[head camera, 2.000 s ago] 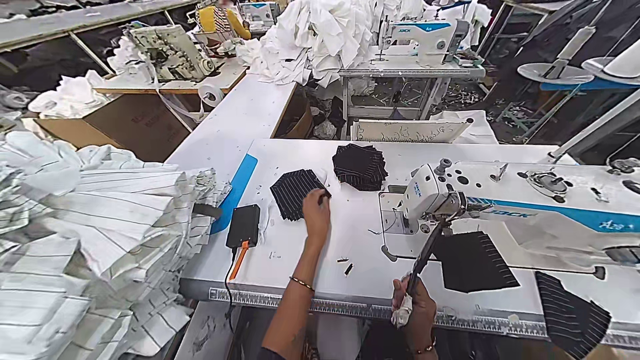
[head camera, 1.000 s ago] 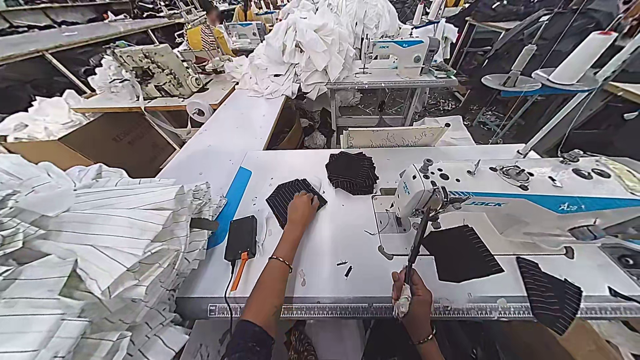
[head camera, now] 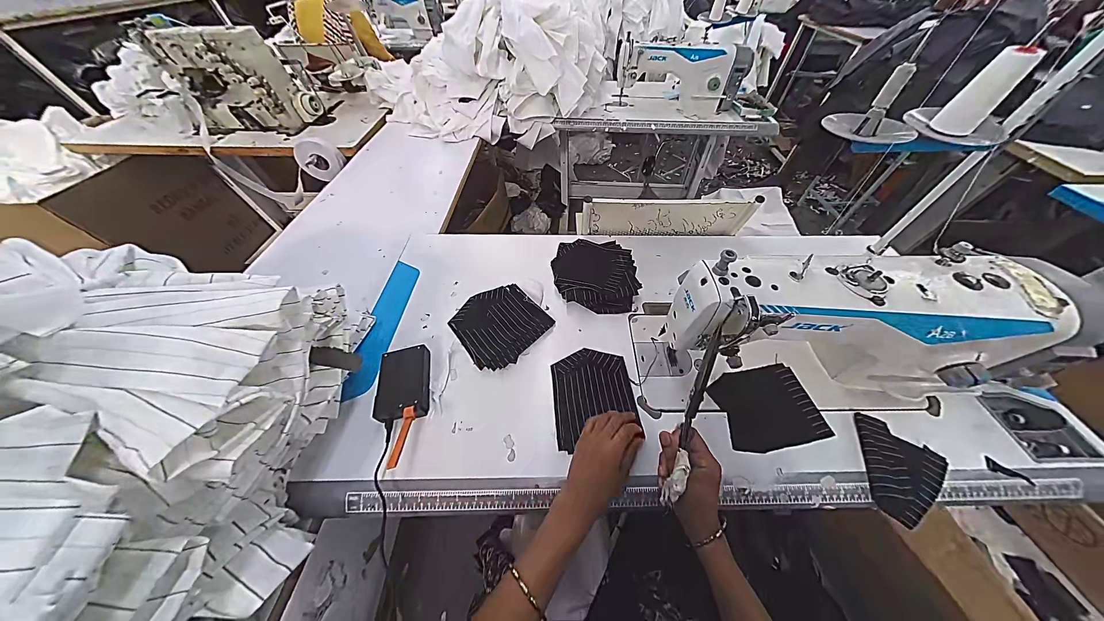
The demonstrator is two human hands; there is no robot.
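Note:
My left hand (head camera: 608, 448) rests on the lower right corner of a black pinstriped fabric piece (head camera: 591, 388) near the table's front edge; whether its fingers grip the cloth cannot be told. My right hand (head camera: 697, 474) holds a dark, long-bladed tool, apparently scissors (head camera: 703, 379), by a handle wrapped in white cloth, its blades pointing up toward the sewing machine head (head camera: 703, 302). Behind my left hand lie a stack of striped black pieces (head camera: 500, 328) and another black stack (head camera: 595, 276). A black piece (head camera: 769, 407) lies right of the tool.
White striped fabric (head camera: 172, 371) is heaped at the left. Beside it are a blue strip (head camera: 384, 332) and a black box (head camera: 403, 382) with a cable. Another black piece (head camera: 900, 466) overhangs the front edge, along a ruler (head camera: 466, 500). Thread cones (head camera: 987, 90) stand at the back right.
My left hand has moved from the left black stack toward the front edge, beside my right hand. A striped black piece now lies under it, where bare table showed before. The right hand still holds the tool.

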